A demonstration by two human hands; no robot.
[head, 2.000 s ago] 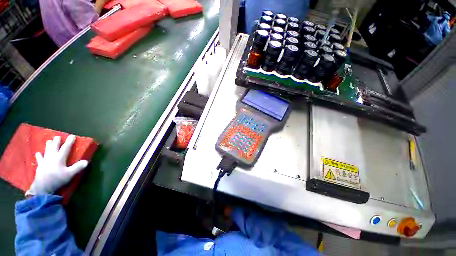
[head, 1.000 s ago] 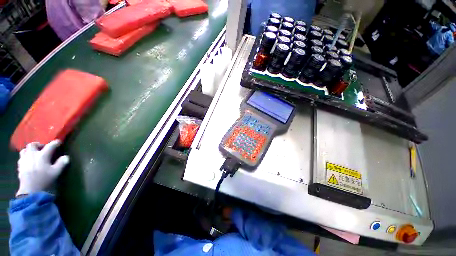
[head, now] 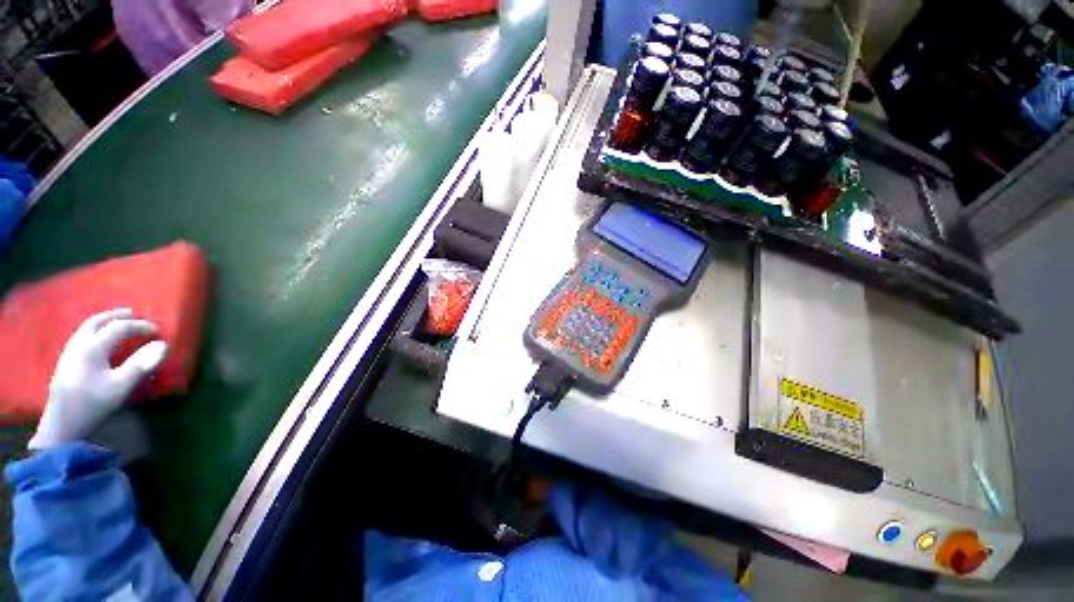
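A flat red foam pad [head: 165, 306], slightly blurred, lies on the dark green conveyor belt [head: 271, 247] at the left, partly cut off by the picture's edge. My left hand [head: 100, 376], in a white glove, is over the pad's near part. Its fingers are bent and the thumb is apart from them, with red pad showing between. Whether it touches the pad is unclear. My right hand is not visible; only a blue sleeve shows at the bottom middle.
More red pads [head: 312, 41] lie overlapping farther up the belt. A grey keypad unit [head: 612, 294] with a cable rests on the metal machine [head: 671, 365], below a capacitor board [head: 718, 182]. A bag of orange-red parts [head: 450, 300] sits beside the belt rail. A person's purple sleeve shows top left.
The near pad was raised or tilted with my left hand at its lower edge; it now lies turned and lower left. My left hand has moved over its near part.
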